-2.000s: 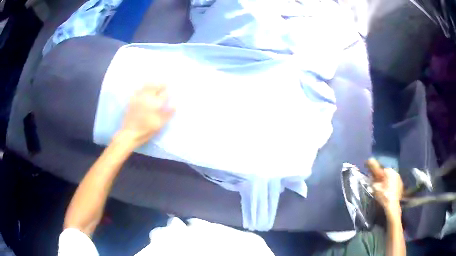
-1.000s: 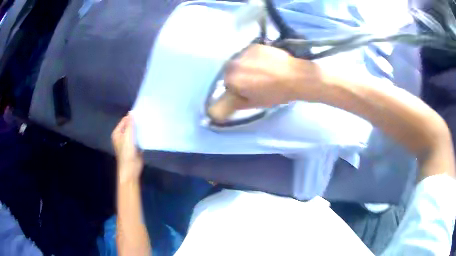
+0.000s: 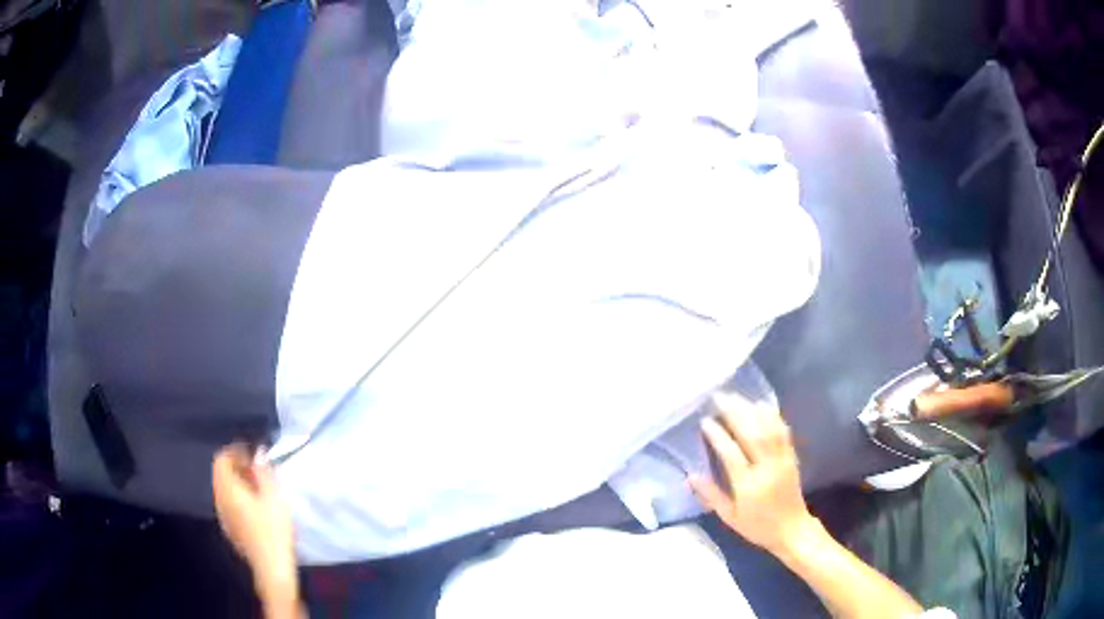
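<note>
A light blue shirt, nearly white in glare, lies over the raised grey pad, with a diagonal fold across it. My left hand pinches the shirt's near left corner at the pad's near side. My right hand lies at the shirt's near right edge, fingers spread on the cloth; whether it grips the cloth is unclear. The iron, silver with a brown handle, is parked at the right edge of the table, with no hand on it.
More pale cloth lies at the far side. A blue strip and a crumpled light blue cloth lie far left. A small black rectangle is at near left. A cord rises at right. Dark green cloth hangs below the iron.
My right hand has let go of the iron, which is now parked at right, and has moved to the shirt's near edge. The shirt has shifted nearer, with a new diagonal fold.
</note>
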